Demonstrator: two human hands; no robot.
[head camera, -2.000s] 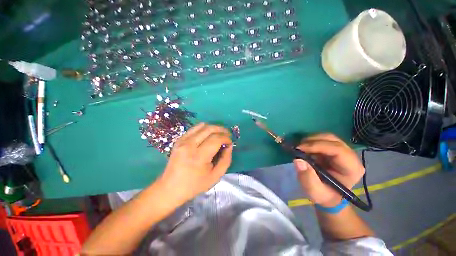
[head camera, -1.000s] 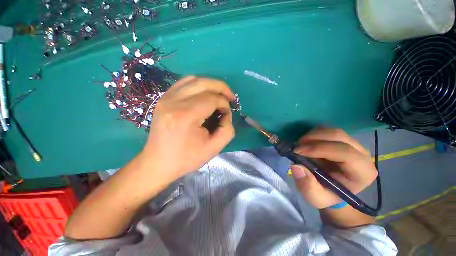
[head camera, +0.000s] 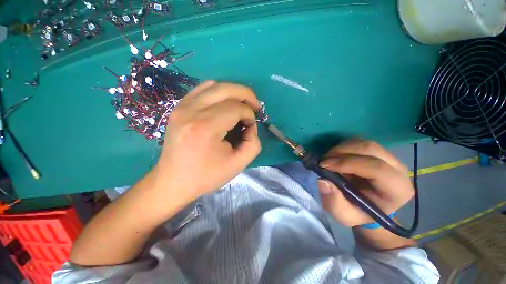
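My left hand (head camera: 213, 130) pinches a tiny dark and silver module (head camera: 261, 112) between thumb and fingers, above the green mat. My right hand (head camera: 369, 180) grips the black handle of the soldering iron (head camera: 344, 186). The copper-coloured shaft points up and left, and its tip is at or very near the module; contact is too small to tell. The fingers partly hide the module. A heap of wired components (head camera: 148, 91) with white discs and red and black leads lies just left of my left hand.
A clear blister tray (head camera: 183, 15) with modules lies along the back left. A pale mark (head camera: 289, 83) is on the mat. An off-white pot (head camera: 452, 19) and black fan (head camera: 471, 94) stand at right. A dark brush (head camera: 23, 154) lies at left. A red crate (head camera: 44, 236) is below the bench edge.
The view has moved closer to the hands. The iron's tip has gone from beside the pale mark to the module at my left fingertips. In the last second the hands have barely moved.
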